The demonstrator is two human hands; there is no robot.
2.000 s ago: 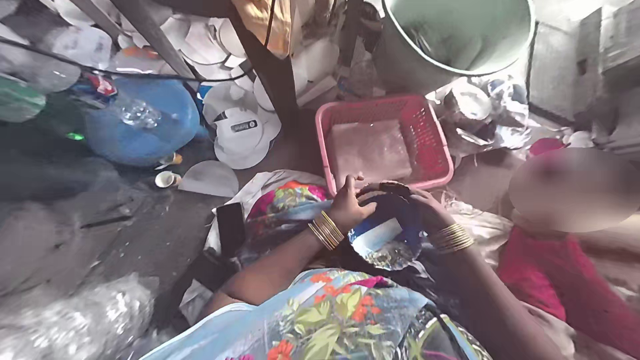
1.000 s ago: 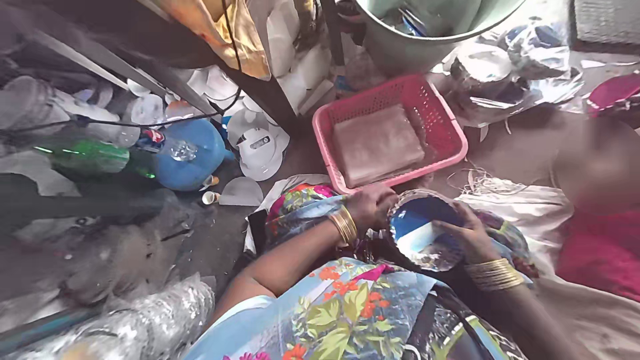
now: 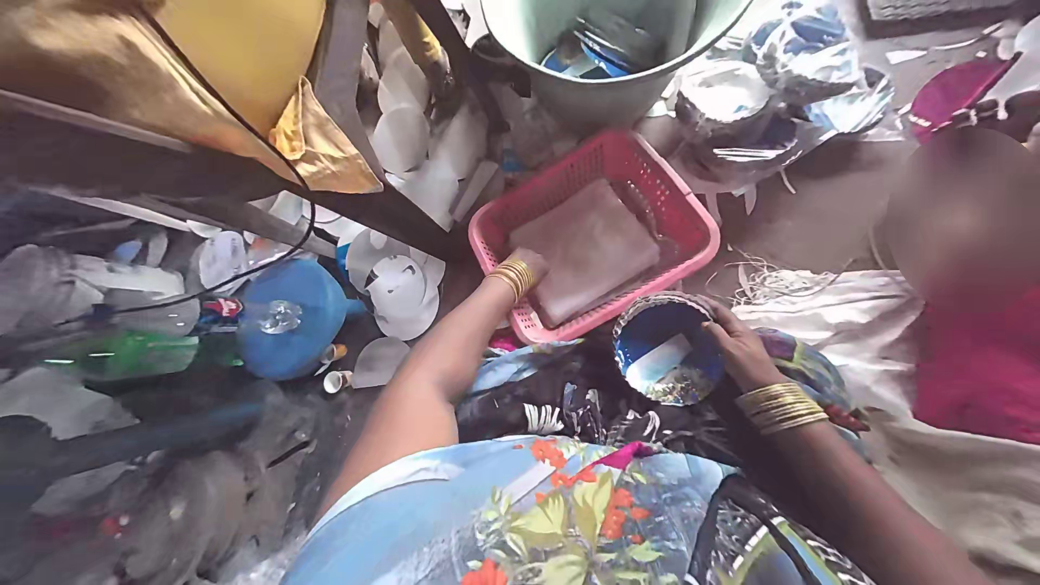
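My right hand (image 3: 735, 341) grips the rim of a round blue container with a pale braided-looking edge (image 3: 670, 349), held above my lap; a white strip and small glittery bits show inside it. My left hand (image 3: 528, 264) reaches over the near left wall of a pink plastic basket (image 3: 699, 231), at the corner of a flat brownish slab or packet (image 3: 589, 248) lying inside. The left fingers are blurred, so whether they grasp anything cannot be told.
A large pale green tub (image 3: 601, 93) with blue items stands behind the basket. Shiny plastic-wrapped stacks (image 3: 731, 106) lie right of it. A blue rounded vessel (image 3: 292, 317), a green bottle (image 3: 138, 355) and white discs (image 3: 402, 296) are at left. Another person in magenta (image 3: 983, 366) sits at right.
My left hand has left the blue container and moved to the pink basket. My right hand still holds the container, now farther from the left hand.
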